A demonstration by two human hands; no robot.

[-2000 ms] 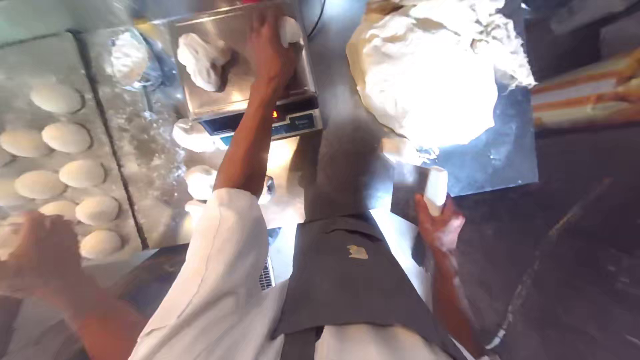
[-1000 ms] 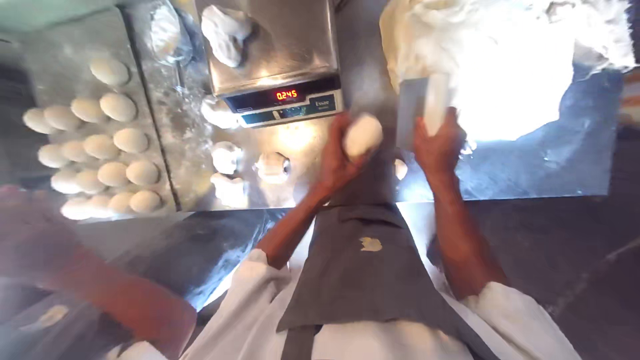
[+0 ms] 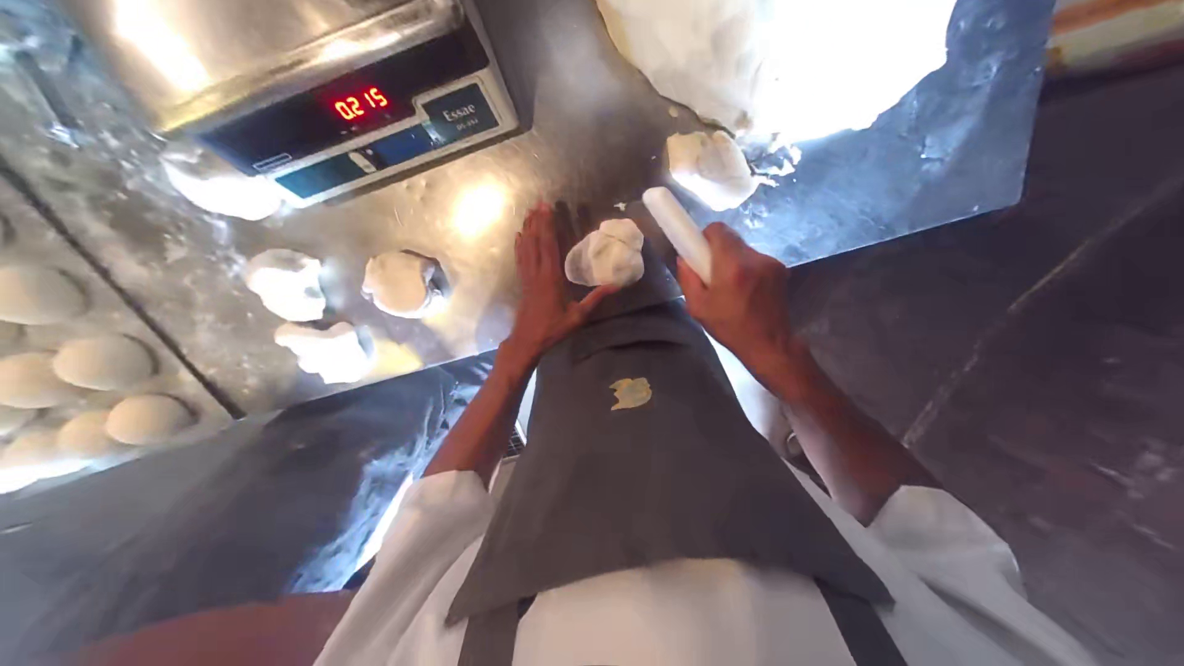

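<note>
My left hand (image 3: 548,287) lies with fingers extended on the steel worktop (image 3: 573,111), its thumb against the near side of a dough piece (image 3: 608,254). A white handle (image 3: 680,231) is gripped in my right hand (image 3: 740,291), just right of that piece; the blade of the tool is hard to make out. Beyond the handle another dough lump (image 3: 710,168) sits close to the large dough mass (image 3: 768,55), which is partly washed out by glare. At the upper left a digital scale (image 3: 361,120) shows 0.215, and the visible part of its pan holds nothing.
Several small dough pieces (image 3: 402,282) lie left of my left hand, and one (image 3: 222,185) is beside the scale. Rounded dough balls (image 3: 106,363) rest on a surface at the far left. The worktop's near edge runs before my apron (image 3: 647,462). Part of a person's arm (image 3: 222,634) shows at lower left.
The dough piece my left hand held a second ago now rests on the worktop beside it. A cut lump lies near the large mass. The scale reading fell from 0.245 to 0.215. The view has shifted.
</note>
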